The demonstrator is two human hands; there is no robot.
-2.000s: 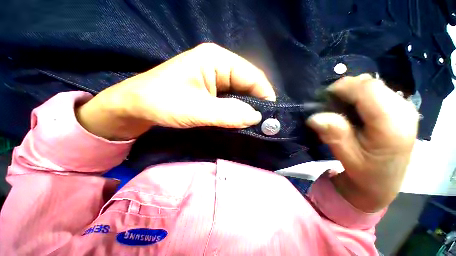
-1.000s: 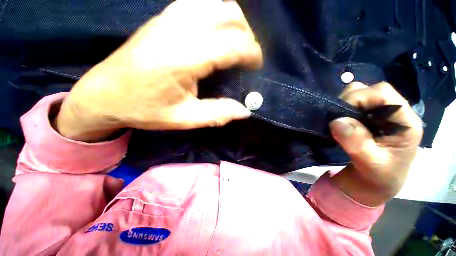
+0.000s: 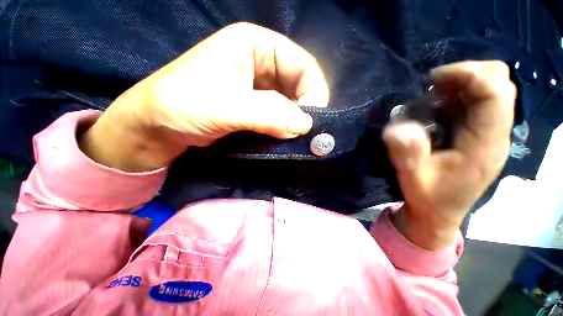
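The dark denim jacket [image 3: 364, 68] lies in front of me. Its button band [image 3: 271, 146] runs crosswise, with light stitching along its edges. My left hand [image 3: 210, 92] pinches the band between thumb and fingers, just left of a round silver button [image 3: 322, 144]. My right hand [image 3: 457, 129] is raised at the right, blurred, its thumb apart from the bent fingers. A dark shape between them looks like the thread snips [image 3: 435, 111], but their blades are not clear. Another silver button [image 3: 398, 112] shows just above the right thumb.
More jacket fabric with small buttons [image 3: 534, 74] lies at the upper right. A white table surface [image 3: 518, 213] shows at the right edge. A crumpled clear item [image 3: 520, 141] lies beside my right hand. My pink shirt [image 3: 271, 259] fills the bottom.
My left hand has moved down and pinches the band again, left of the button. My right hand has let go of the band and lifted; the dark snips no longer show clearly.
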